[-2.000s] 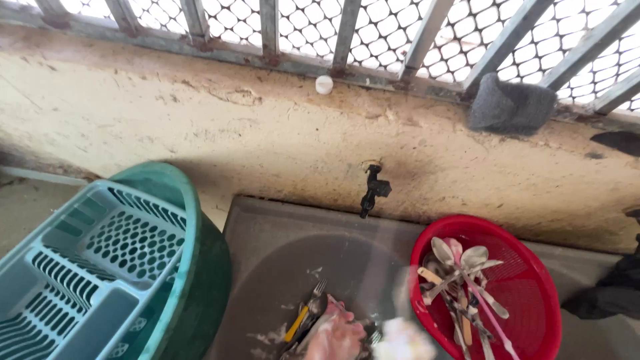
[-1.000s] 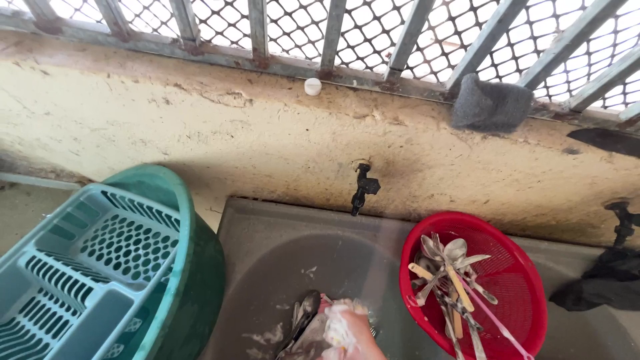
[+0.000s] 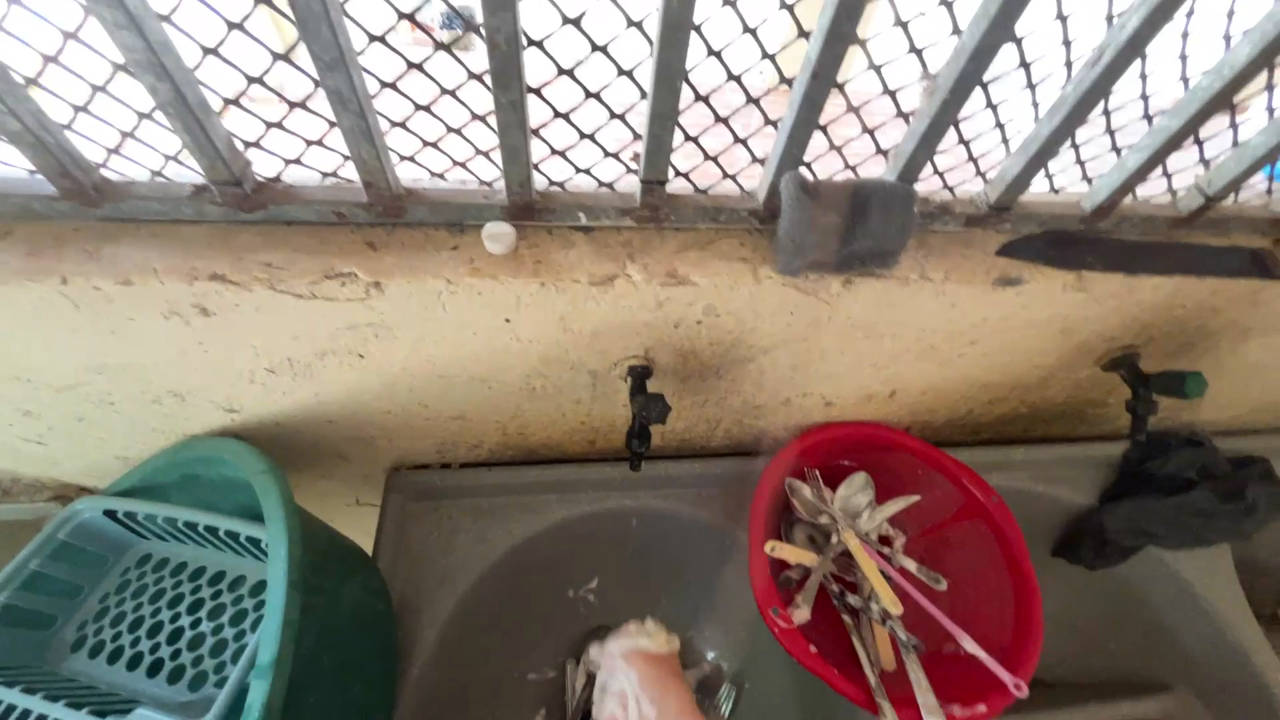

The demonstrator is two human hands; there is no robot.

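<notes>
One foam-covered hand, apparently my right hand [image 3: 645, 672], shows at the bottom edge, low in the grey sink basin [image 3: 520, 580]. Its fingers are bent down, and what it grips cannot be made out. Metal cutlery [image 3: 573, 685] lies against its left side, and the tines of a fork [image 3: 725, 697] stick up to its right. My left hand is not visible. Right of the hand, a red plastic colander [image 3: 960, 560] holds many spoons, forks and knives, some with yellowish handles, plus a thin pink stick [image 3: 945, 625].
A light-blue dish rack [image 3: 160, 610] rests in a green plastic tub [image 3: 340, 600] on the left. A black tap [image 3: 640, 415] juts from the wall above the basin. Another tap [image 3: 1140, 385] has dark cloth [image 3: 1170, 500] below it. A grey pad [image 3: 845, 225] and white cap [image 3: 498, 237] sit on the ledge.
Two hands showed together in the basin two seconds ago; now only one foamy hand is seen. The view has tilted upward, showing more of the window bars and the right tap.
</notes>
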